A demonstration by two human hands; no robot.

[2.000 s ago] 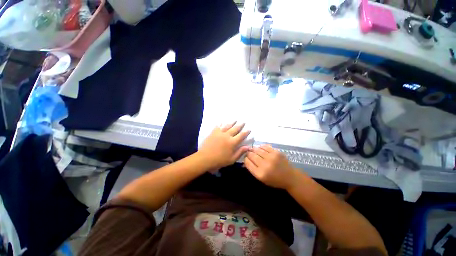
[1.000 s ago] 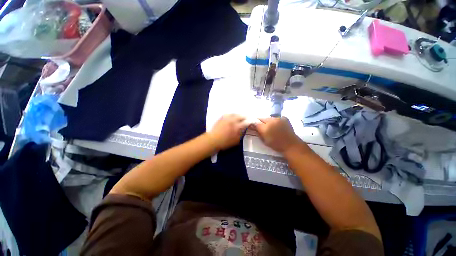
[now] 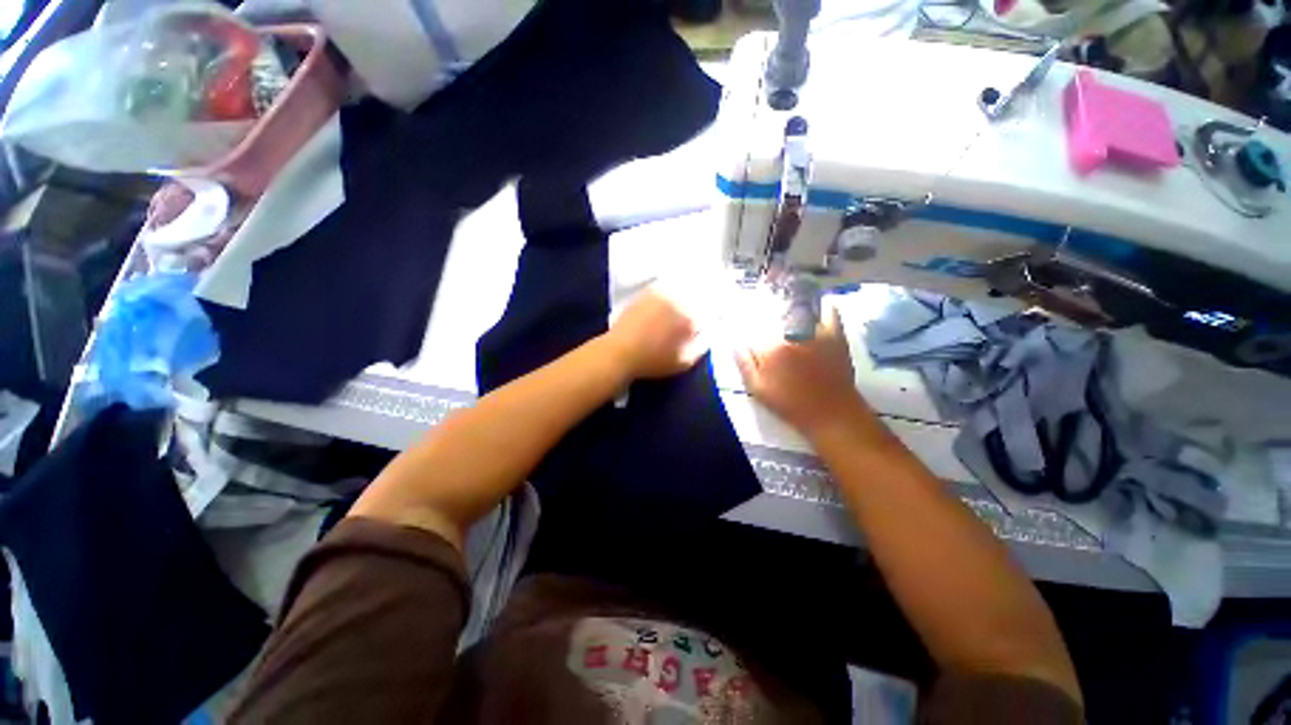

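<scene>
The sewing machine (image 3: 977, 170) has its presser foot area beside a bright lamp. My left hand (image 3: 660, 334) lies left of the needle area, on a white piece (image 3: 644, 276) and the upper edge of a dark panel (image 3: 644, 446). My right hand (image 3: 800, 371) is just right of and below the needle, its fingers partly behind the machine's lower end. Glare hides the fingertips of both hands and the cloth edge between them, so the exact grip is unclear. The dark panel hangs over the table's front edge.
More dark panels (image 3: 340, 269) spread left. Grey strips (image 3: 1019, 383) with black scissor loops (image 3: 1055, 475) lie right of my right hand. A pink basket (image 3: 290, 121), blue crumpled material (image 3: 149, 340) and a white ring (image 3: 191, 220) are at left. A pink block (image 3: 1121, 125) sits on the machine.
Both hands have moved forward from the table's front edge to the needle area, bringing the dark panel up between them. They are now slightly farther apart. The whole view has shifted somewhat.
</scene>
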